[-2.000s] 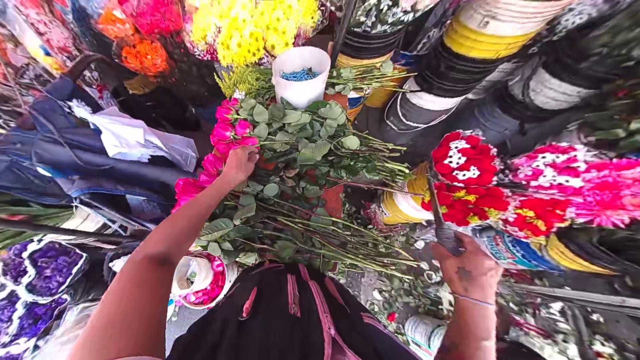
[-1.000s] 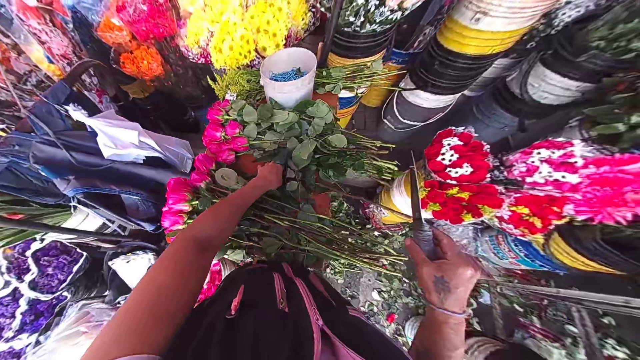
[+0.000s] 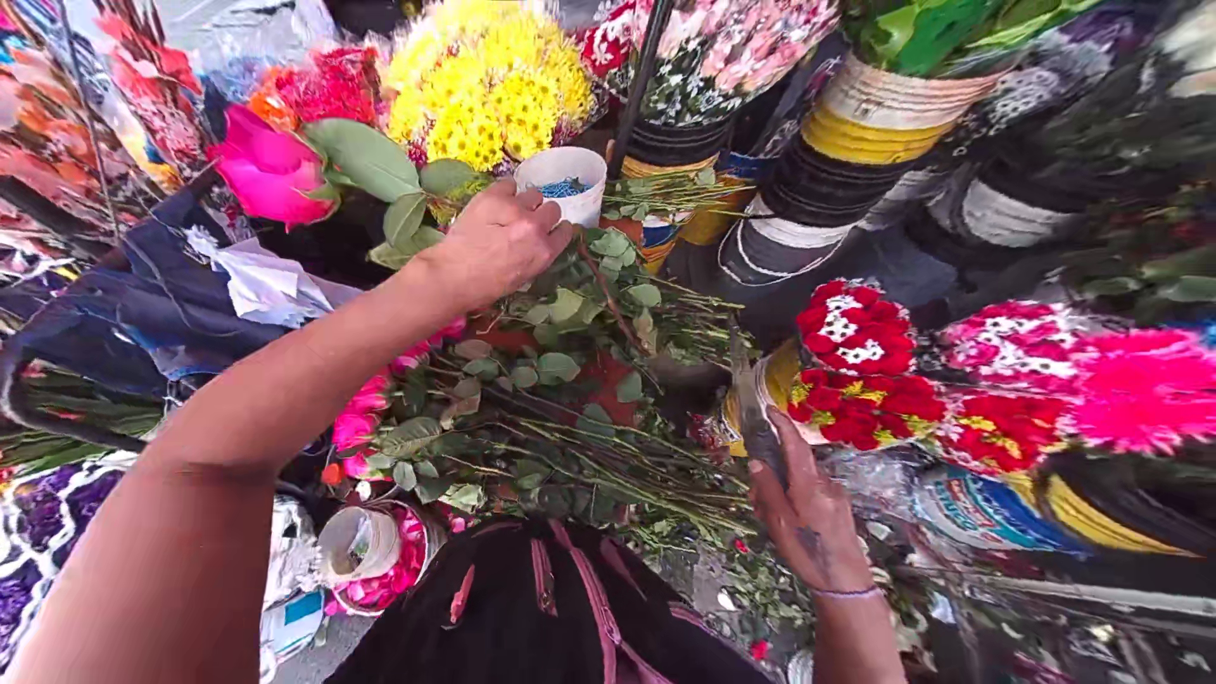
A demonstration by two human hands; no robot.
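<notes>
My left hand (image 3: 508,245) is closed around the stem of a pink rose (image 3: 271,171), whose bloom points to the left, well above the pile. Right behind that hand stands a white plastic cup (image 3: 573,185) holding small blue pieces. Below it, rose stems with green leaves (image 3: 541,370) lie side by side, their cut ends to the right and pink blooms (image 3: 359,427) to the left, partly hidden by my forearm. My right hand (image 3: 807,503) grips the dark handle of a knife (image 3: 746,389), blade pointing away from me, beside the stem ends.
Buckets (image 3: 855,142) stand at the back right, near yellow flowers (image 3: 489,85). Red bouquets (image 3: 860,370) are close to the right hand. At lower left a white container (image 3: 359,543) sits among pink petals. Dark blue cloth (image 3: 142,304) lies at left. Cut leaves litter the ground (image 3: 703,570).
My left hand has moved from the rose pile up beside the white cup, and a pink rose is now raised in it. The right hand still holds the knife.
</notes>
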